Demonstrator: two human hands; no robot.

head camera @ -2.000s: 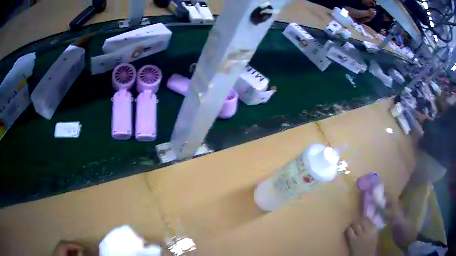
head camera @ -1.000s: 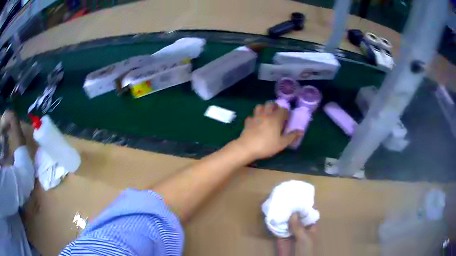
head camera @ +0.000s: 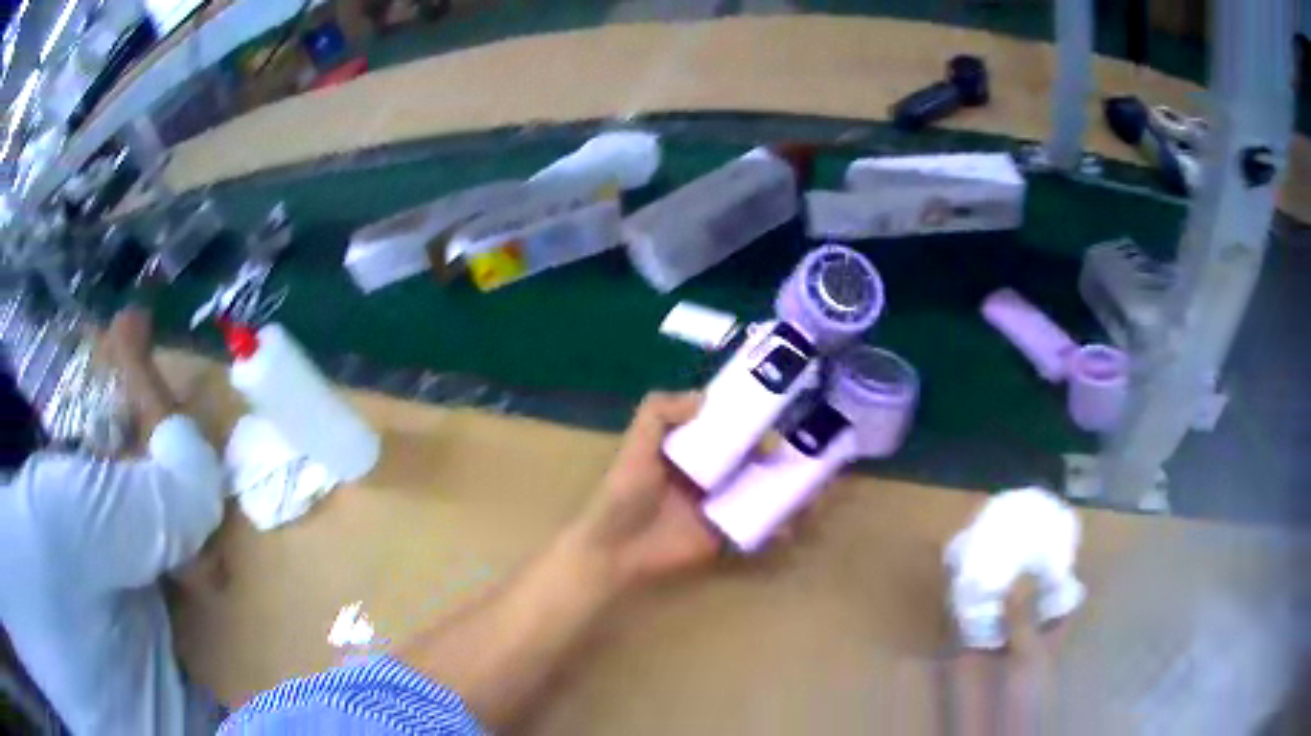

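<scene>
My left hand [head camera: 654, 503] holds two lilac mini fans together above the bench. One fan [head camera: 748, 396] lies higher in the hand, the other fan [head camera: 791, 482] beside it. Both heads point up and right, and black display panels face me. My right hand [head camera: 1014, 621] is at the lower right, blurred and cut off by the lower edge, with a bunched white cloth [head camera: 1017, 549] at its fingers.
Long white boxes [head camera: 715, 219] lie on the green belt [head camera: 575, 324], with a white slip [head camera: 699, 325] and another lilac fan [head camera: 1098, 385]. A metal upright [head camera: 1208, 273] stands right. A red-tipped bottle [head camera: 305, 406] and a person [head camera: 101, 554] are left.
My left hand has lifted the two lilac fans off the belt and brought them nearer, display panels now showing. The view has shifted, so the cloth and my right hand appear further right.
</scene>
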